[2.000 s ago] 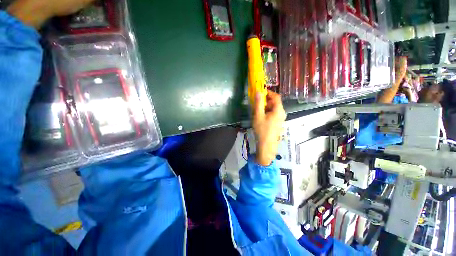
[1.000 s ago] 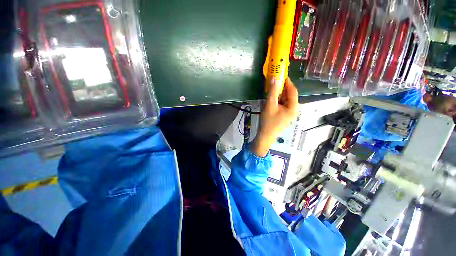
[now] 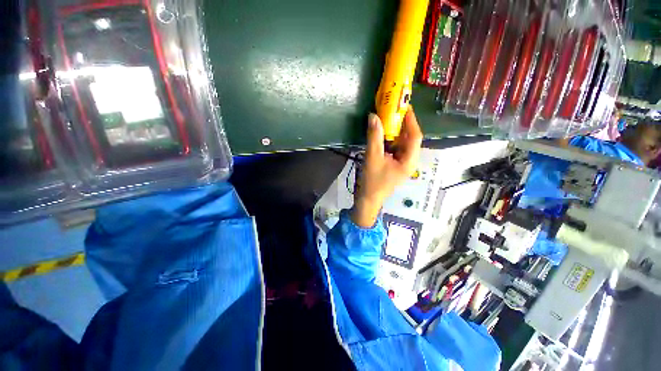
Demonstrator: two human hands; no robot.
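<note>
A yellow electric screwdriver [image 3: 401, 65] stretches from the top edge down to the front edge of the green bench. My right hand [image 3: 390, 163] is around its lower end, thumb on the left side and fingers on the right. The screwdriver's far end is cut off by the top edge. Beside it lies a red-rimmed phone housing [image 3: 441, 45] with a green board showing. At the left, a clear blister tray [image 3: 210, 130] holds red-edged phones, one [image 3: 130, 94] with strong glare on it. My left hand is out of the picture.
A stack of clear trays [image 3: 533, 69] with red edges stands at the upper right. Below it is the white screwdriving machine [image 3: 449, 170] with a control screen [image 3: 400, 241] and fixtures [image 3: 500, 239]. A person [image 3: 630, 145] is at the far right. Yellow-black tape [image 3: 43, 268] marks the floor.
The view has moved closer to the trays. My left hand has left the picture. Since a second ago, my right hand and the screwdriver's lower end have shifted slightly left, and the thumb has moved to its side.
</note>
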